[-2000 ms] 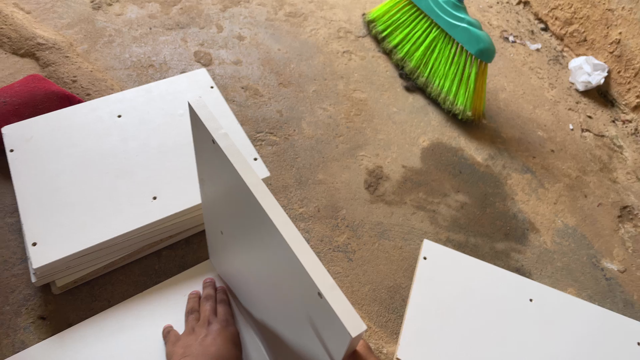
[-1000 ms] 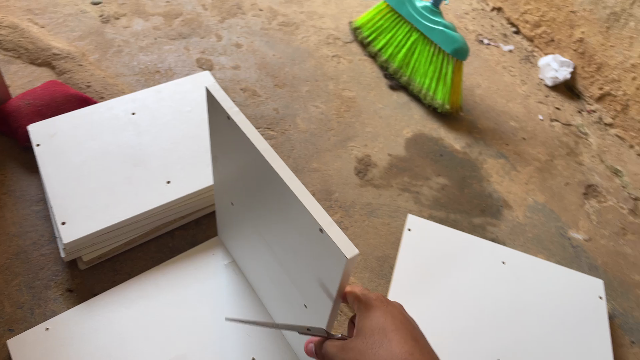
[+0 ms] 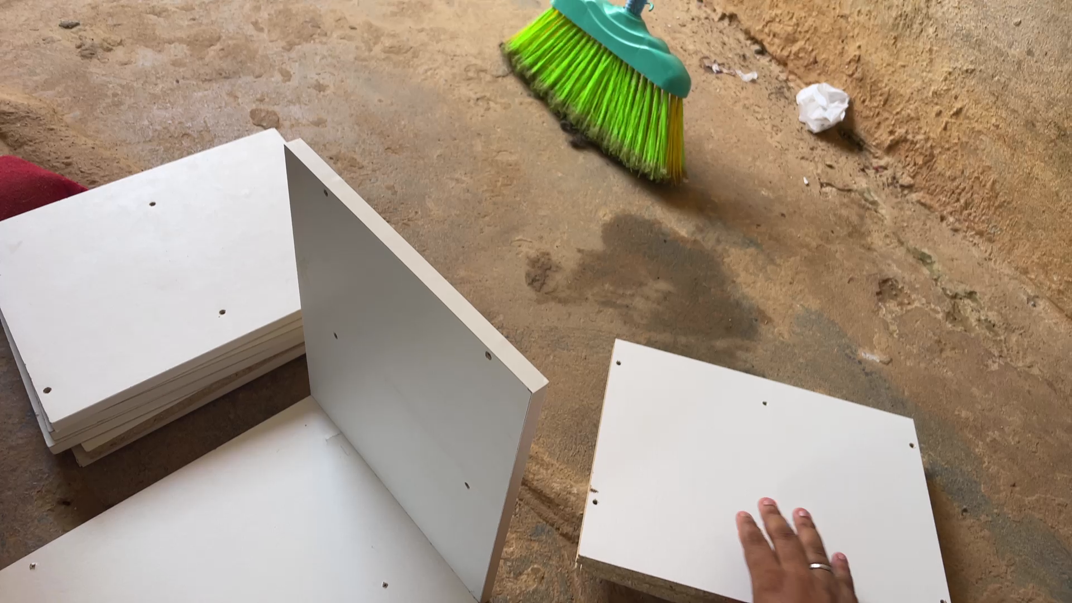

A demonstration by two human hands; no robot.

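My right hand [image 3: 791, 557], with a ring on one finger, is palm down over the near part of a white panel [image 3: 754, 452] with small drilled holes, at the lower right. Its fingers are slightly apart and grip nothing; the wrist is out of frame. My left hand is not in view. Left of that hand, another white panel [image 3: 410, 335] stands upright on edge, against a flat white panel [image 3: 276, 502] that bears small metal fittings. Neither hand is seen holding the upright panel.
A stack of white panels [image 3: 151, 276] lies at the left on the rough floor, near a red cloth-like item [image 3: 33, 186]. A broom with green bristles [image 3: 603, 96] is at the top. Crumpled white paper [image 3: 822, 107] lies by the earthen wall [image 3: 988, 109].
One second ago a hand held a thin metal tool by the upright panel's near corner. That tool is out of sight now, and my right hand is at the right panel.
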